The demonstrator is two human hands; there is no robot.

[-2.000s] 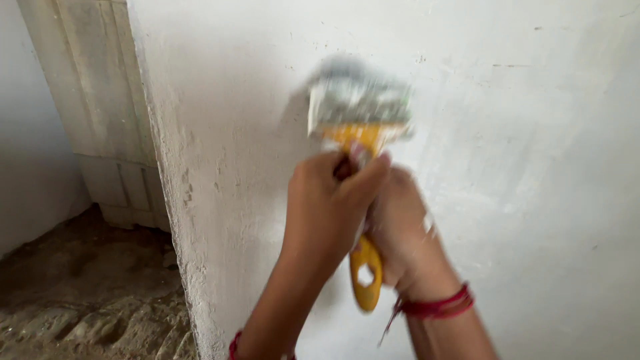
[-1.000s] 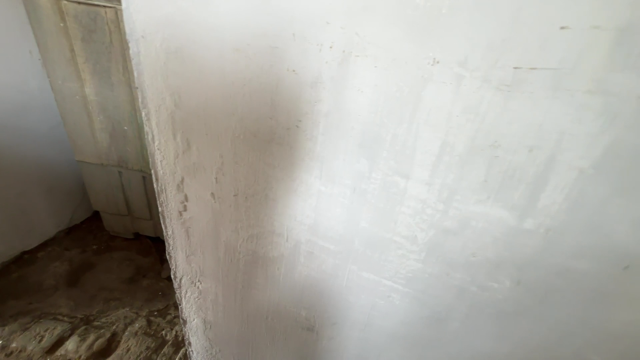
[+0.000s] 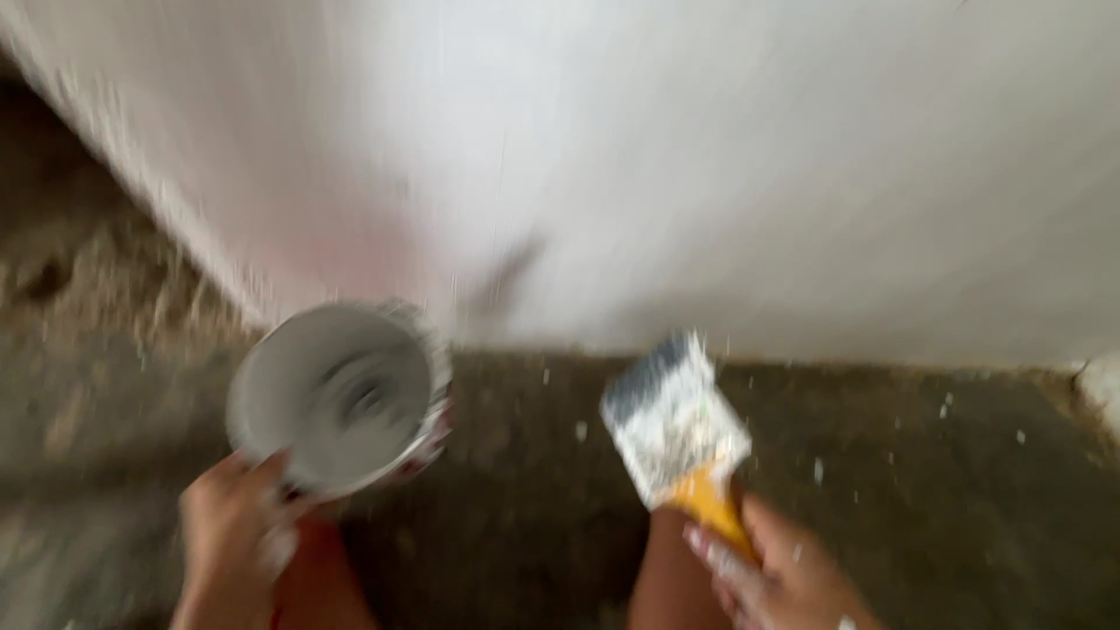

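My left hand [image 3: 234, 525] grips the near rim of a white paint bucket [image 3: 339, 398], which is tilted so that its inside shows pale paint or residue. On the right, my right hand [image 3: 770, 560] is closed around the yellow handle of a wide paintbrush [image 3: 678, 424]. White paint covers the brush's ferrule, and its dark bristle end points up and left, apart from the bucket. Paint marks the fingers of my right hand. The view is blurred by motion.
A whitish plastered wall [image 3: 595, 175] rises ahead, its rough edge at the left. Below it lies a dark floor [image 3: 525, 455] with white paint spots. Rough, broken ground [image 3: 114, 289] lies beyond the wall's edge.
The view has dropped to the wall's foot and floor. Two seconds ago both hands were on the brush at the wall; now my right hand alone holds it, and my left holds a bucket.
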